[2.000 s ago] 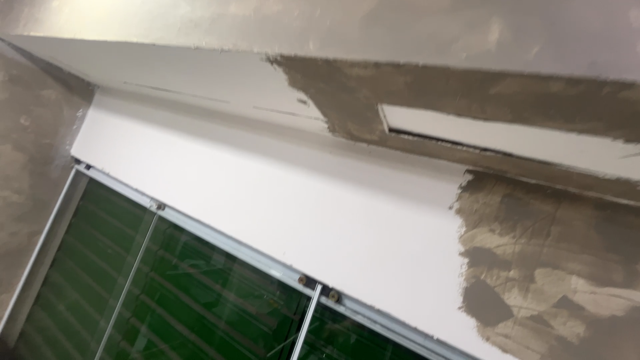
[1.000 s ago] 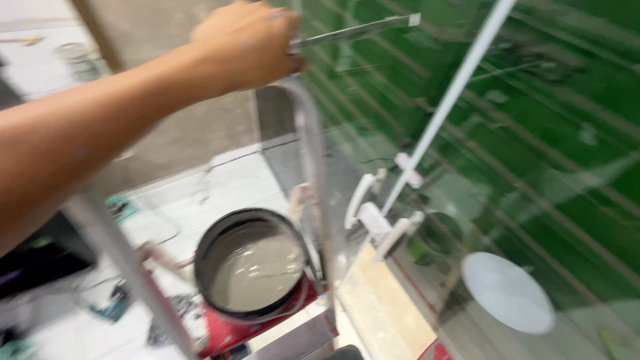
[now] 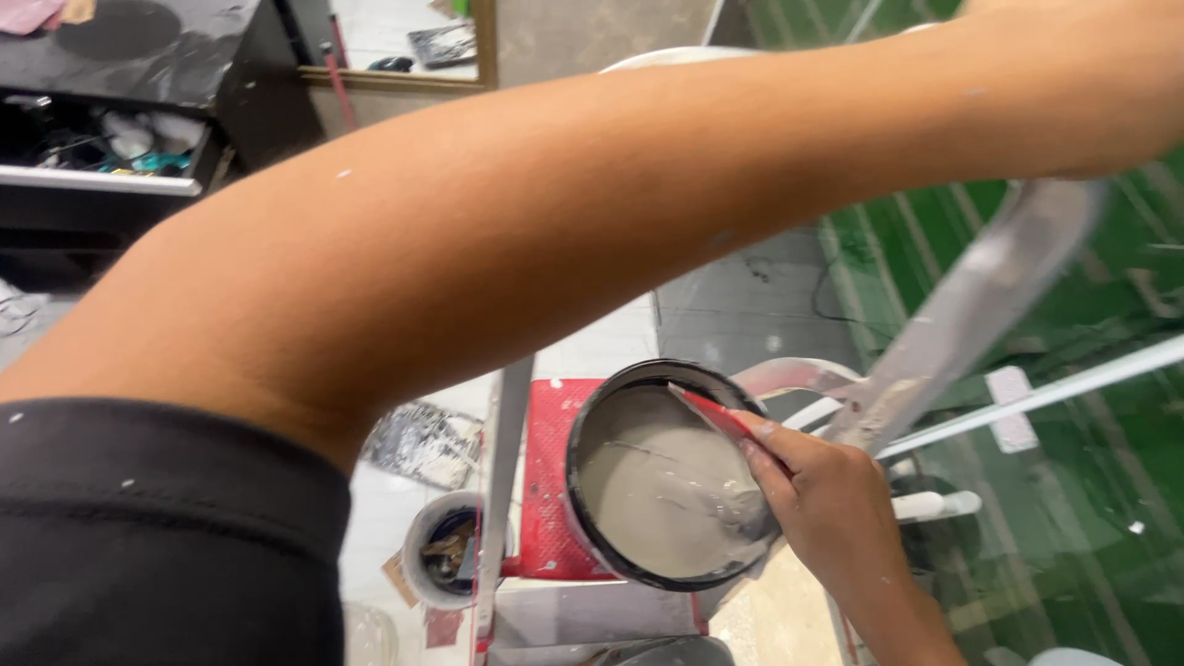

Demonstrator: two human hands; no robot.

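Observation:
Across the view reaches my left arm; my left hand (image 3: 1078,88) is at the upper right edge by the ladder's bent rail (image 3: 980,287), with its fingers cut off by the frame, so what it holds does not show. My right hand (image 3: 819,481) grips a red-handled putty knife (image 3: 710,412) over the right side of a round black bucket (image 3: 575,490). Grey-beige plaster paste (image 3: 647,472) fills much of the bucket, with a stirred lump near my right fingers. The bucket rests on a red textured ladder platform (image 3: 548,499).
A smaller pail (image 3: 418,555) with scraps stands on the white floor at lower left, near a stained tray (image 3: 430,444). A dark cabinet with an open drawer (image 3: 102,176) is at upper left. Green-backed glass panels (image 3: 1064,573) line the right side, beside the ladder.
The view has swung down from the wall and ceiling to the bucket. My right hand with the red-handled tool has come into view at the bucket. The flat tool seen in my left hand is out of frame.

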